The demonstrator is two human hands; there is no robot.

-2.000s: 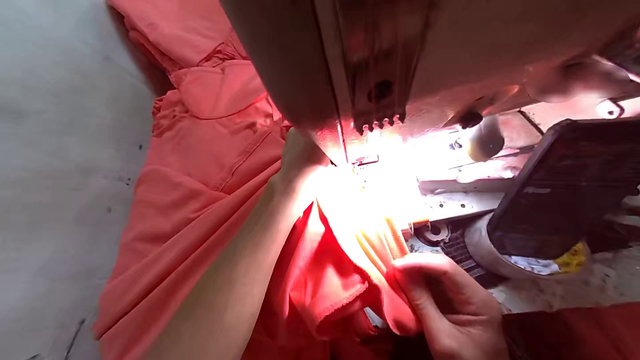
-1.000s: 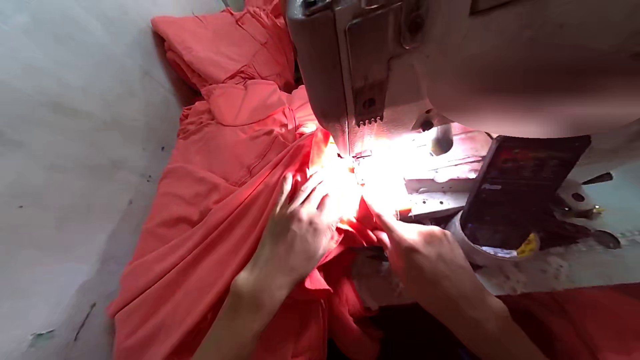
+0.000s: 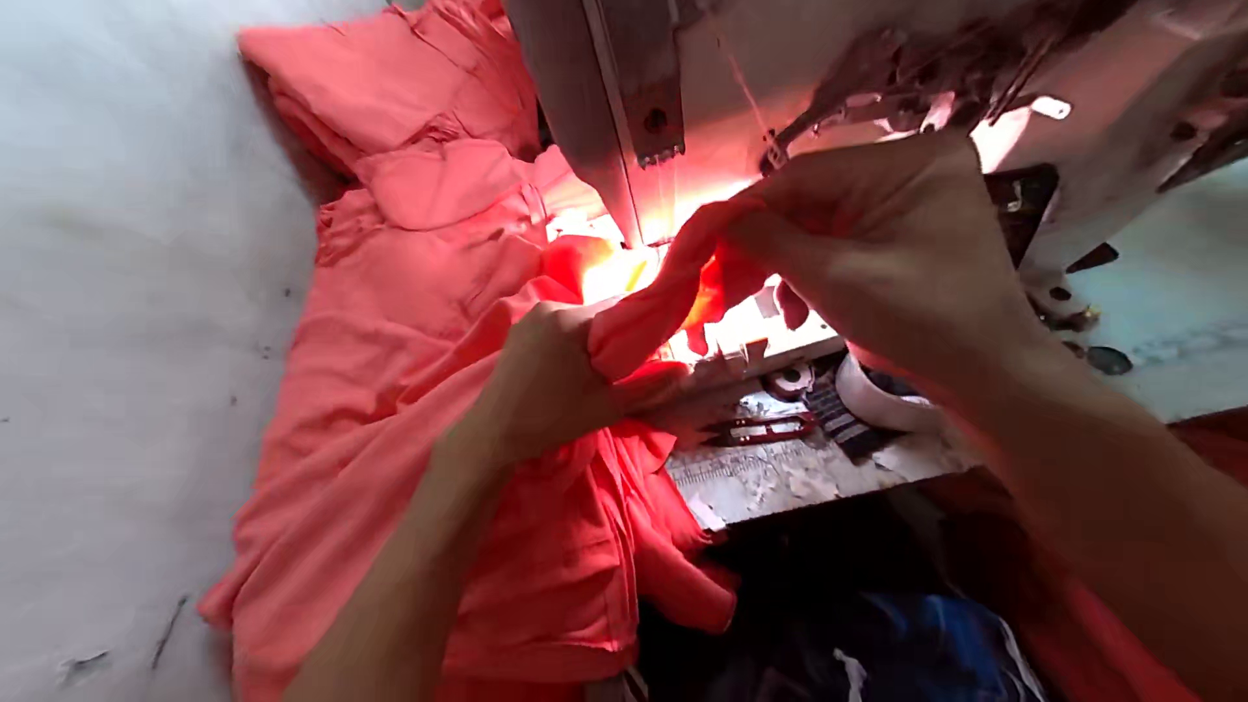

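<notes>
Coral-red fabric [image 3: 370, 322] lies in folds left of and below the head of a sewing machine [image 3: 575, 107], and part of it hangs over the table's front edge. My left hand [image 3: 556, 380] grips a bunched part of the cloth, just below the brightly lit needle area. Raised to the right of the needle area, my right hand [image 3: 838, 234] holds another part of the same cloth, so that a twisted fold spans both hands. Glare and the fabric hide the needle and presser foot.
Red-handled thread snips [image 3: 770, 429] and a metal bobbin part [image 3: 788, 380] lie on the worn table edge [image 3: 760, 478], near a white round container [image 3: 877, 398] partly behind my right forearm. A pale wall [image 3: 127, 292] stands at the left. Folded coral-red cloth [image 3: 390, 78] rests behind the machine head.
My right hand has risen from low beside the needle area to its upper right, lifting cloth. My left hand has closed around a bunch of fabric. The dark phone-like object is now hidden.
</notes>
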